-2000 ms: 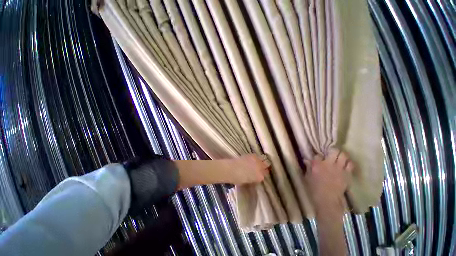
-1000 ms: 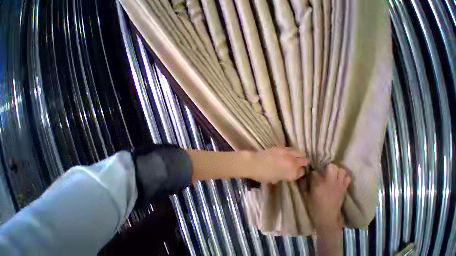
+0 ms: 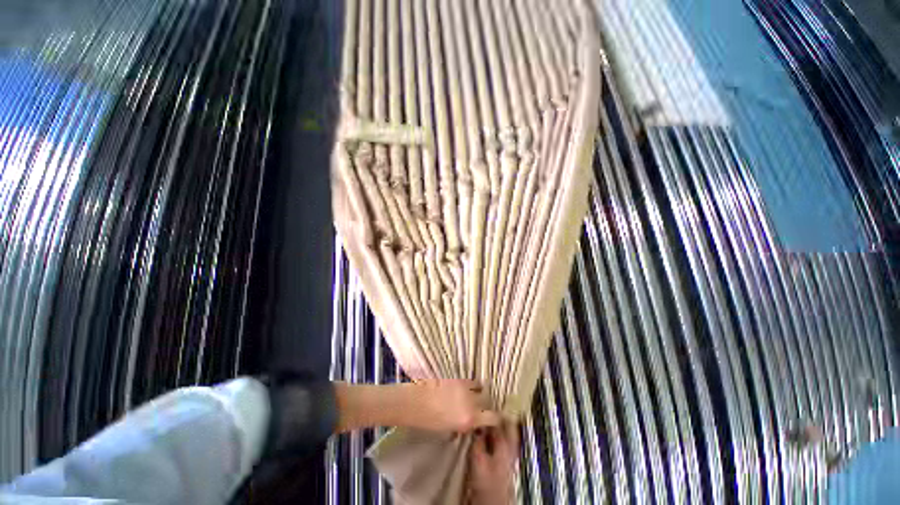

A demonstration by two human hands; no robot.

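Note:
A beige curtain panel (image 3: 464, 197) lies in long folds on the metal tubes. Its folds narrow to a tight bunch near the bottom middle, and its loose end flares out below the hands. My left hand (image 3: 459, 405) is closed around the bunched cloth from the left. My right hand (image 3: 493, 462) grips the same bunch just below and beside it, partly hidden by cloth and blurred. A same-colour band (image 3: 390, 133) lies across the folds at the upper left of the panel.
Shiny metal tubes (image 3: 632, 345) run in parallel rows on both sides. A blue curtain panel (image 3: 780, 148) and an off-white panel (image 3: 661, 64) lie at the upper right. Another blue cloth (image 3: 873, 473) shows at the lower right edge. Something blue (image 3: 44, 99) is at the far left.
The hands have come together and moved lower and left in the picture, with the cloth gathered tighter between them. The view now shows more of the panel and the blue and off-white panels.

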